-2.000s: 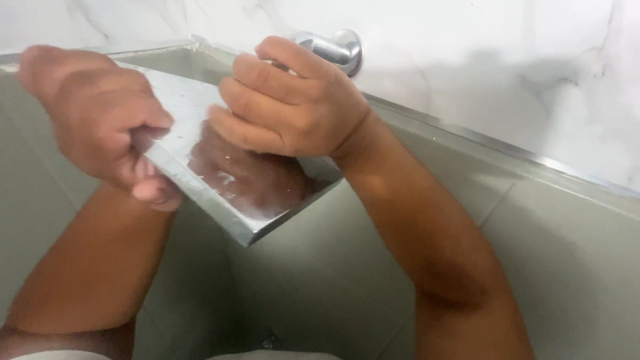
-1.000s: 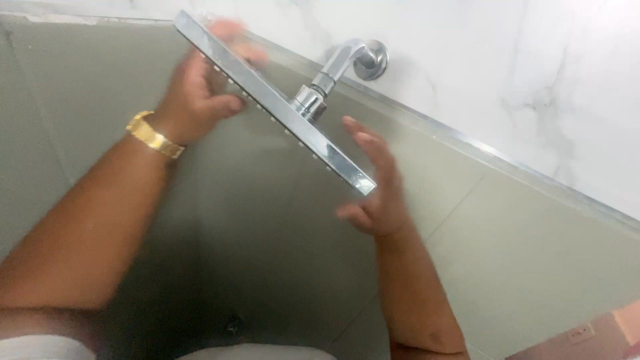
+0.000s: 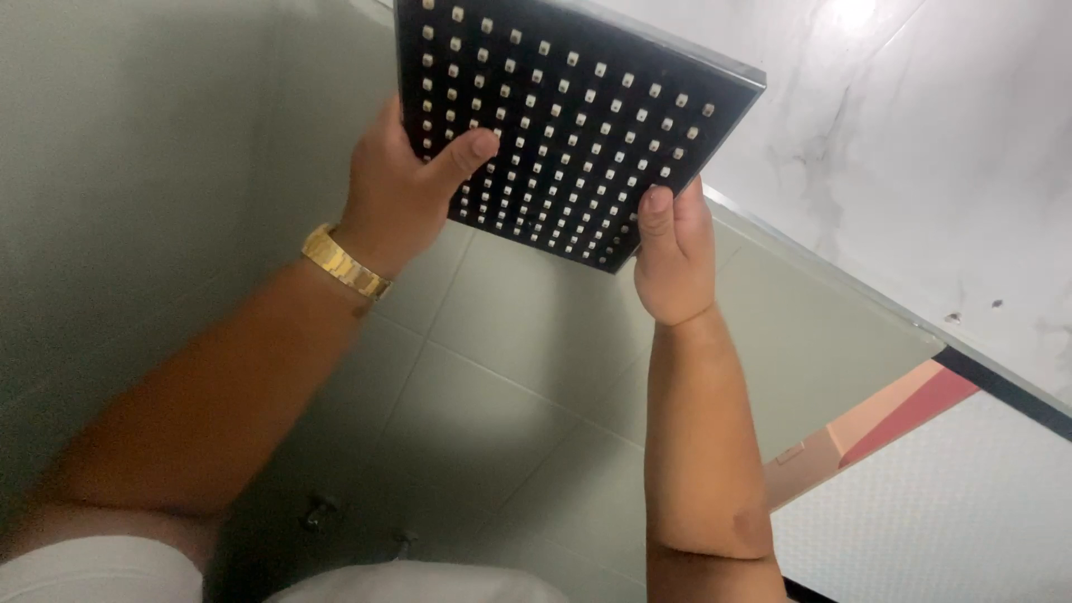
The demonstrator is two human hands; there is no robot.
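Note:
A square rain shower head (image 3: 578, 109) fills the top middle of the view, its black face with rows of pale nozzles turned toward me. My left hand (image 3: 419, 176) grips its left edge, the thumb lying over the nozzles and the fingers behind. At the lower right edge my right hand (image 3: 677, 243) holds it, thumb on the face. A gold metal watch band (image 3: 346, 264) circles my left wrist. The shower head hides its own back and any arm or joint behind it.
A marbled white wall or ceiling surface (image 3: 879, 151) spans the upper right, with small holes in it. Greenish tiled wall (image 3: 494, 318) lies behind my arms. Dark metal fittings (image 3: 318, 512) show low on the left. A white textured panel (image 3: 930, 511) stands at the lower right.
The shower head, seen edge-on on its chrome arm a second ago, now shows its nozzle face. Both hands, blurred near its edges then, now grip it. The view has shifted.

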